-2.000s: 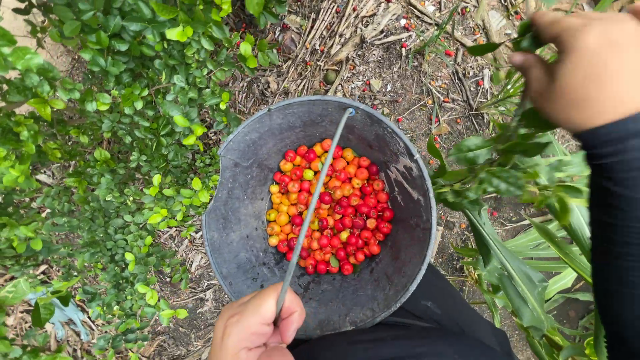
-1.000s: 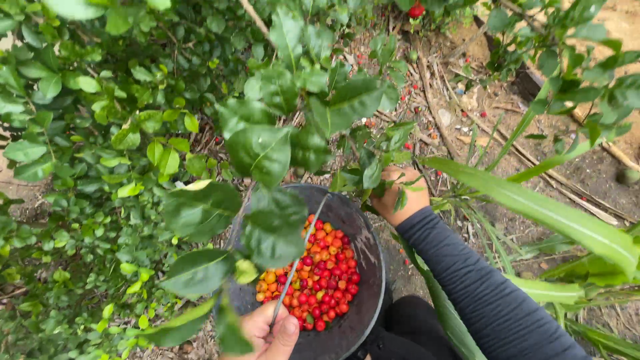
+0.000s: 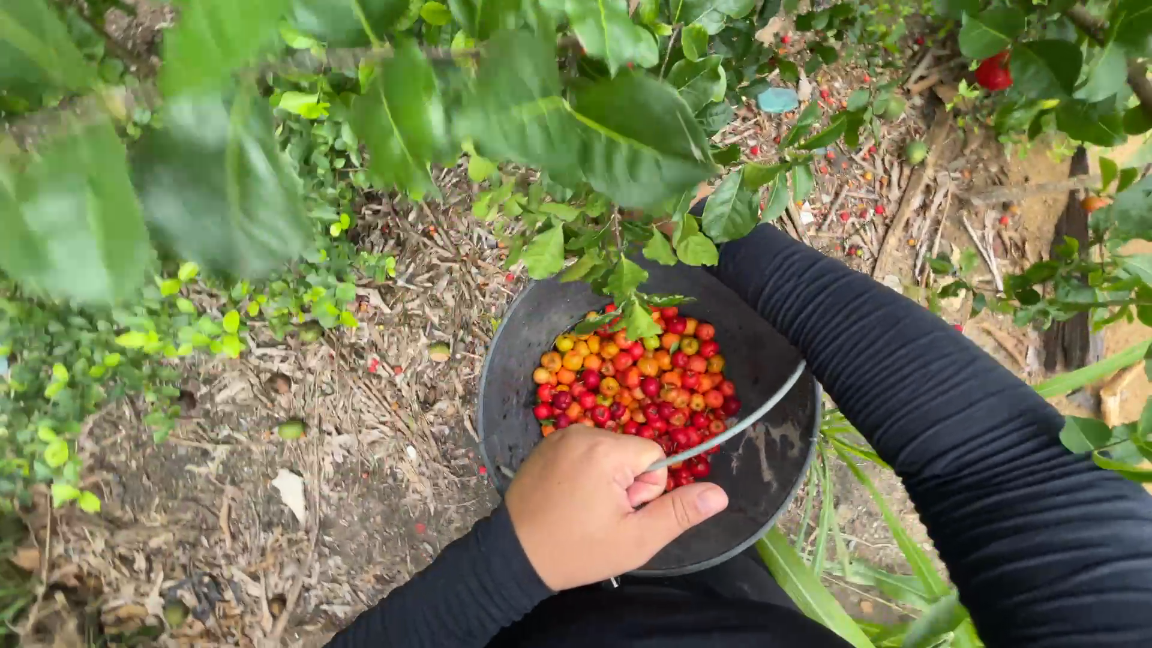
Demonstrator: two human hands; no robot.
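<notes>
My left hand (image 3: pixel 598 508) is closed around the wire handle (image 3: pixel 751 418) of a black bucket (image 3: pixel 765 486), over its near side. Red, orange and yellow cherry-like fruits (image 3: pixel 643 378) cover the bucket's bottom. My right arm, in a dark ribbed sleeve (image 3: pixel 900 396), reaches forward across the bucket's right rim. Leaves of a branch (image 3: pixel 630 288) overhang the far rim and cover nearly all of my right hand (image 3: pixel 702 193), so its fingers and anything in them cannot be made out.
Large green leaves (image 3: pixel 576 117) hang close across the top left. A red fruit (image 3: pixel 994 71) hangs among leaves at the upper right. Fallen fruits and dry litter (image 3: pixel 360 468) lie on the ground. Long grass blades (image 3: pixel 810 585) rise beside the bucket's lower right.
My right hand, seen beside the bucket's right rim a second ago, is now mostly behind leaves at its far side. My left hand keeps hold of the handle. The view has shifted.
</notes>
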